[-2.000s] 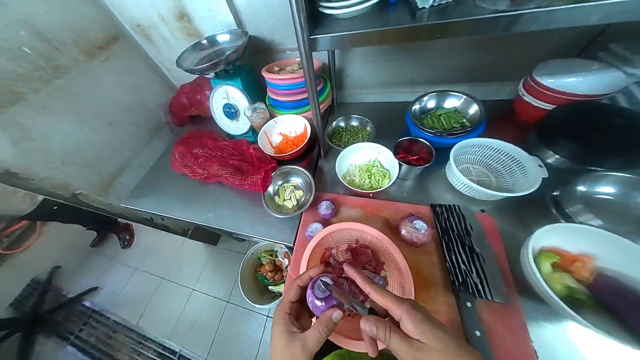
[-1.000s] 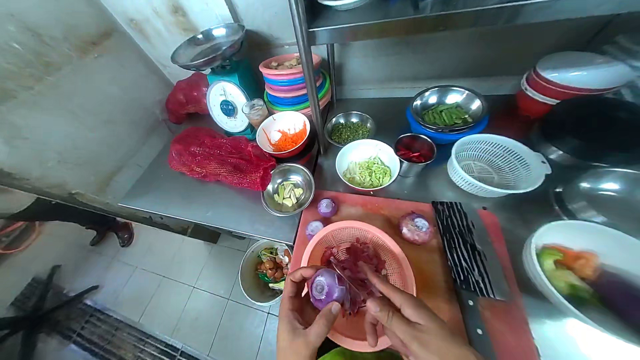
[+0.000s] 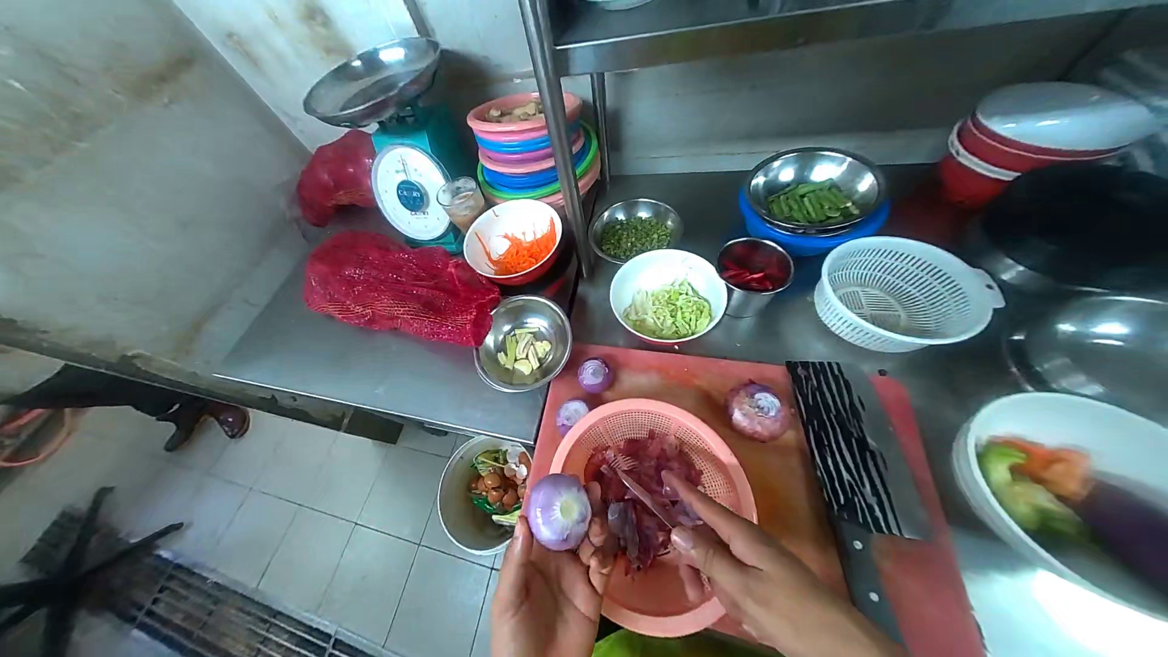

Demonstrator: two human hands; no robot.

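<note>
My left hand (image 3: 557,579) holds a peeled purple onion (image 3: 558,512) at the left rim of a pink plastic colander (image 3: 721,456). My right hand (image 3: 757,566) grips a small knife (image 3: 646,498), its blade over the onion skins (image 3: 639,529) lying in the colander. Two small peeled onions, one (image 3: 595,375) above the other (image 3: 572,416), sit on the pink cutting board (image 3: 675,363) by the colander's upper left. A larger red onion (image 3: 757,411) rests to its right. A cleaver (image 3: 858,465) with a dark, streaked blade lies farther right on the board.
Behind the board stand bowls of shredded cabbage (image 3: 671,310), chopped greens (image 3: 636,235) and red peppers (image 3: 756,268), plus a white basket (image 3: 903,292). A steel bowl of garlic (image 3: 523,344) is at left, a scrap bin (image 3: 465,511) below. A vegetable bowl (image 3: 1095,420) stands right.
My left hand has turned the onion and moved it left, to the colander's rim. The knife, against the onion two seconds ago, is now apart from it, over the skins.
</note>
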